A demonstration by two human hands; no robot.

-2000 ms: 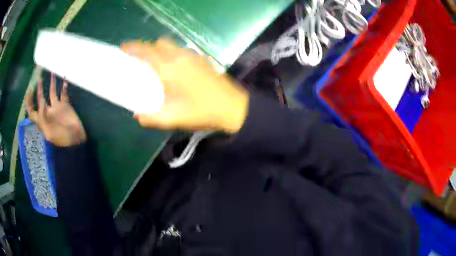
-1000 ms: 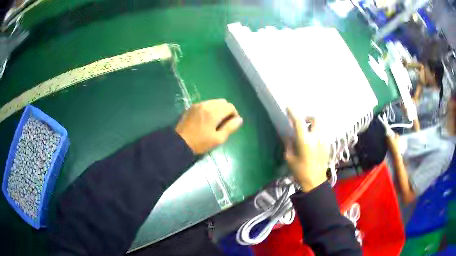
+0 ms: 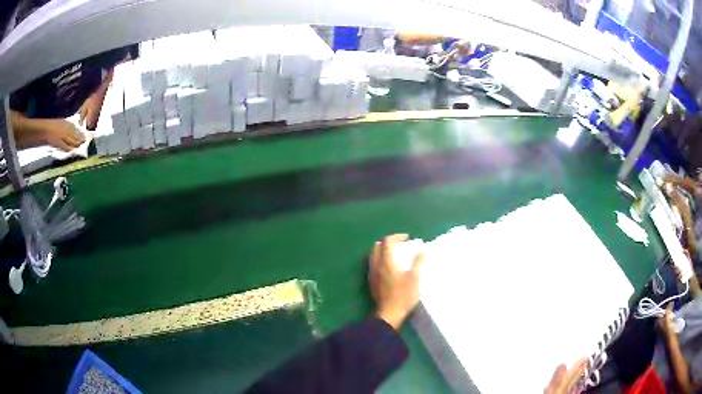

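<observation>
A wide block of white power strips (image 3: 523,285) lies side by side on the green bench at the right, cords toward me. My left hand (image 3: 396,278) is at the block's left far corner, with fingers and thumb curled around the end of the outermost strip. My right hand (image 3: 566,378) is at the near, corded end of the block. It is mostly cut off by the bottom edge, so its grip cannot be told. The strips' surfaces are overexposed and show no detail.
A blue bin (image 3: 100,377) of tiny pieces is cut off at bottom left. Yellowish tape (image 3: 162,319) runs along the bench. White boxes (image 3: 215,88) are stacked across the line. Corded plugs (image 3: 38,246) lie left. An overhead shelf (image 3: 308,11) spans the top. Co-workers sit left and right.
The view has lifted toward the far side. My left hand has moved from the bare bench to the block's corner. My right hand has moved to the block's near end.
</observation>
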